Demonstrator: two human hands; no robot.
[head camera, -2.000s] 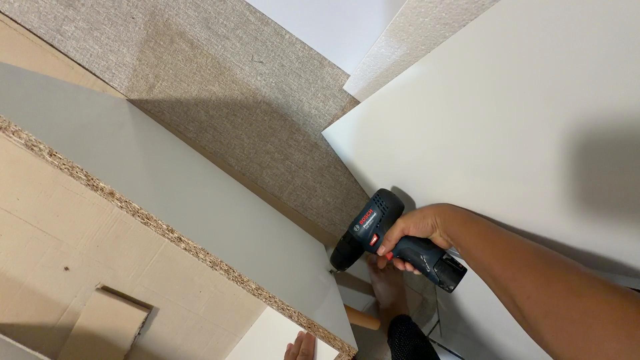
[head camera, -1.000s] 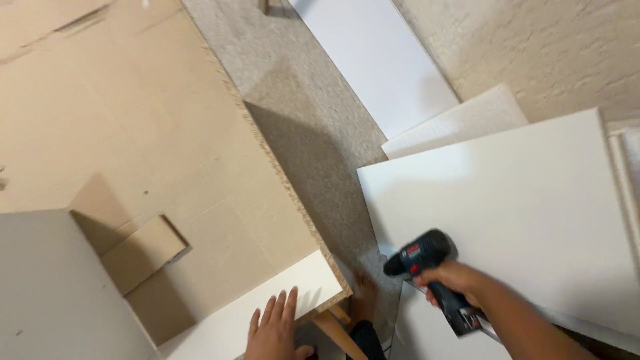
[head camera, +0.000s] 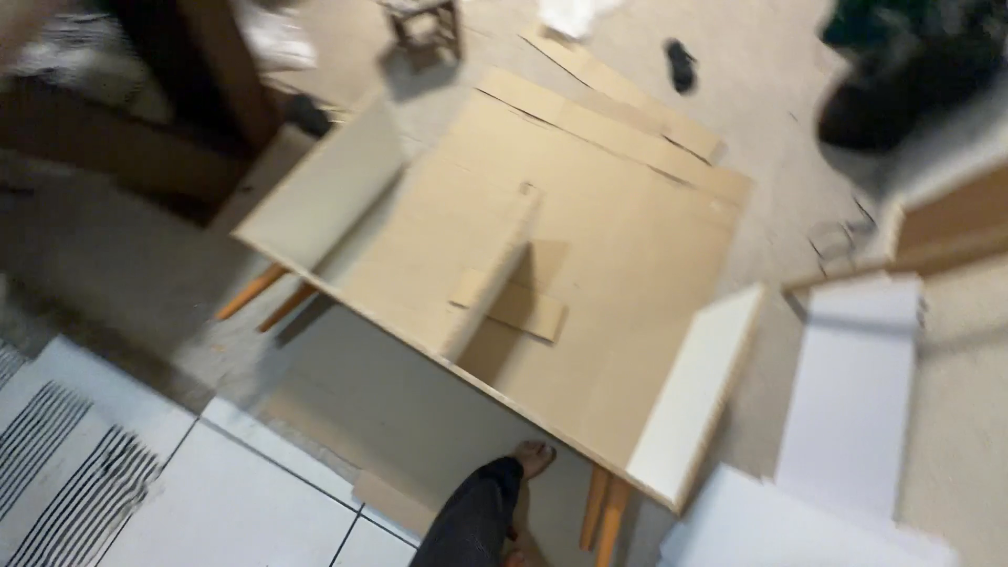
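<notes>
Neither my left hand nor my right hand shows in the head view now, and the cordless drill is out of sight too. Before me a particleboard cabinet frame (head camera: 492, 390) lies on its side over flat cardboard (head camera: 622, 276), with a divider panel (head camera: 492, 279) standing across its middle. White end panels (head camera: 701, 386) rise at both ends. Tapered wooden legs (head camera: 613, 520) stick out from the long near panel, two near each end. A small cardboard piece (head camera: 528, 311) lies by the divider. The picture is blurred.
My bare foot (head camera: 535, 457) stands close to the long panel. White boards (head camera: 846, 394) lie at the right, floor tiles (head camera: 260, 488) at lower left. A small wooden stool (head camera: 425, 31), a dark sandal (head camera: 680, 65) and a dark object (head camera: 874, 102) are farther back.
The view has swung and widened to take in the whole cabinet frame. My left hand on the white panel and my right hand holding the drill, both seen earlier, are out of view.
</notes>
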